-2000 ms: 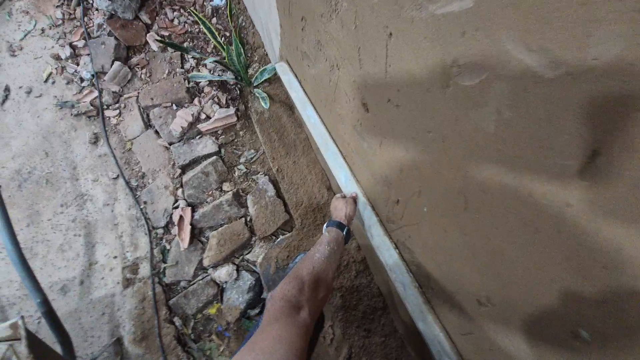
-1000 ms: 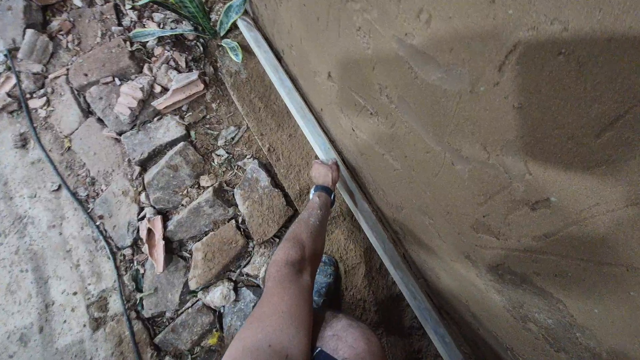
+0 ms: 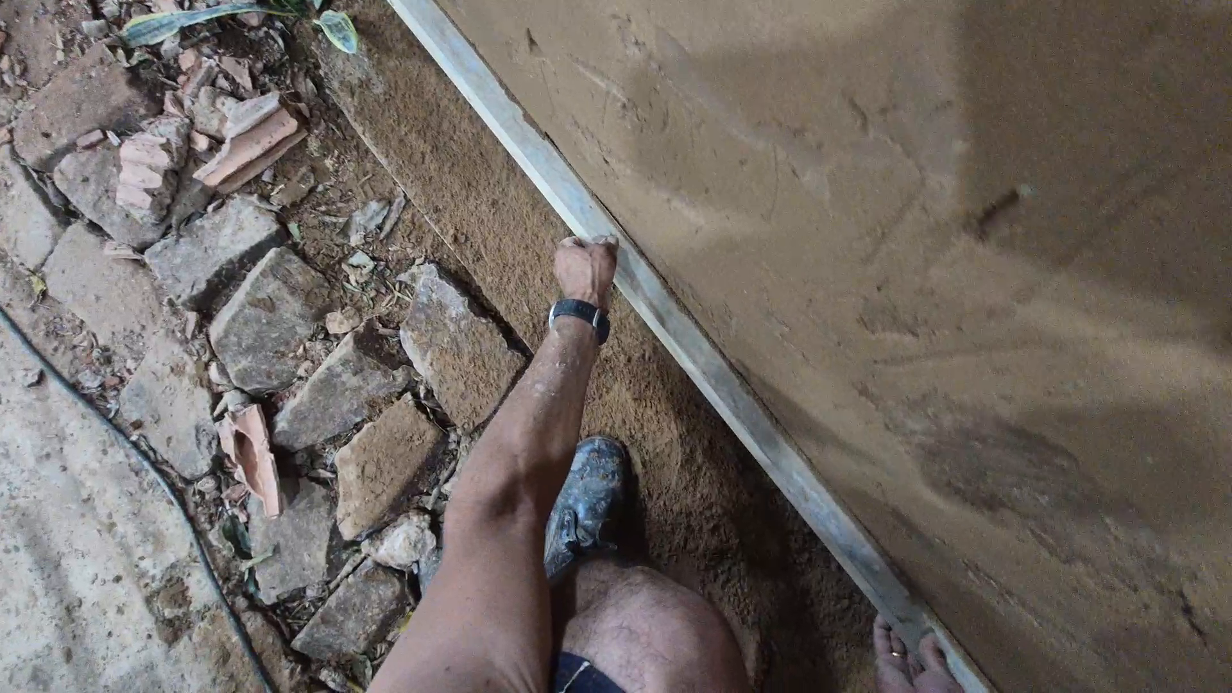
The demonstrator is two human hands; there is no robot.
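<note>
A long, pale straightedge bar (image 3: 707, 371) runs diagonally along the brown mortar-covered wall (image 3: 866, 241), touching it. My left hand (image 3: 585, 271), with a dark watch on its wrist, is closed around the bar's near edge above the middle of the view. Low at the right, my right hand (image 3: 910, 659), with a ring on one finger, grips the bar's lower part; the frame's edge cuts off the rest of that hand.
Loose brown mortar or sand (image 3: 481, 183) lies along the wall's foot. A dirty boot (image 3: 587, 500) stands on it. Broken stones (image 3: 274, 318) and tile pieces (image 3: 252, 452) cover the ground at left, beside a dark cable (image 3: 144, 462). A leafy plant (image 3: 337, 31) is at the top.
The view has moved closer to the wall's foot. My right hand has come into view on the lower part of the bar; my left hand remains on it.
</note>
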